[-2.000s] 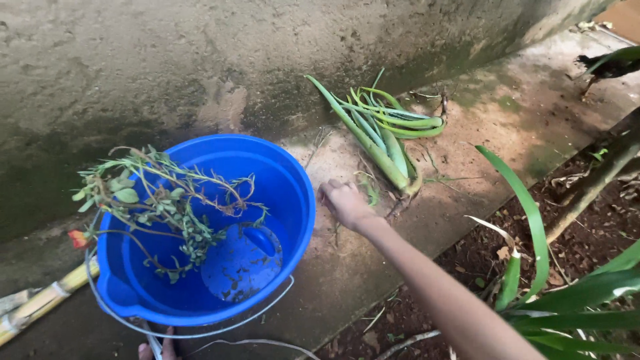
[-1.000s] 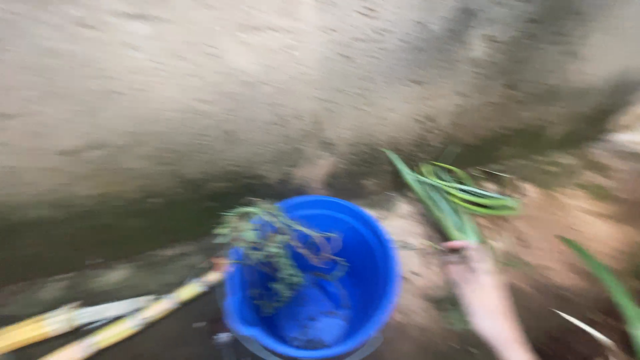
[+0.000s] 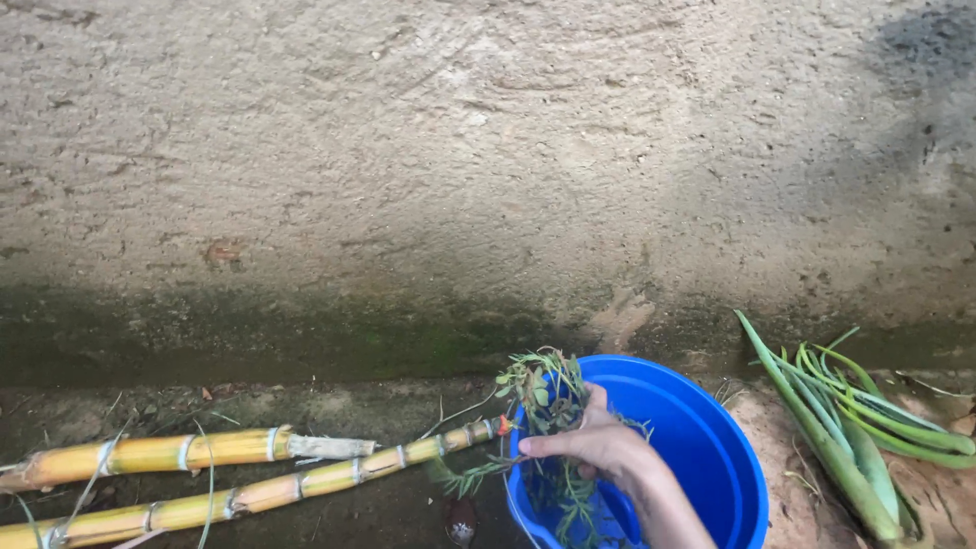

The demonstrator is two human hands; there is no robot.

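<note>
My right hand (image 3: 606, 442) reaches over the near left rim of a blue plastic bucket (image 3: 709, 427), its thumb and fingers around stems of a leafy green plant (image 3: 545, 389). The plant hangs partly over the rim and partly down inside the bucket; one sprig sticks out to the left, and a small orange-red flower (image 3: 502, 425) shows at the rim. My left hand is out of the picture. To the right of the bucket, a bunch of long green aloe-like leaves (image 3: 839, 435) lies on the ground.
Two yellow sugarcane stalks (image 3: 252, 496) lie on the ground at the left, the tip of one close to the bucket. A rough plastered wall (image 3: 457, 191) with a mossy base rises behind everything. A small dark object (image 3: 460, 522) lies left of the bucket.
My right hand has moved left from beside the green leaves to the bucket and taken hold of the plant. The left hand, partly seen below the bucket earlier, is out of view. The view has swung left.
</note>
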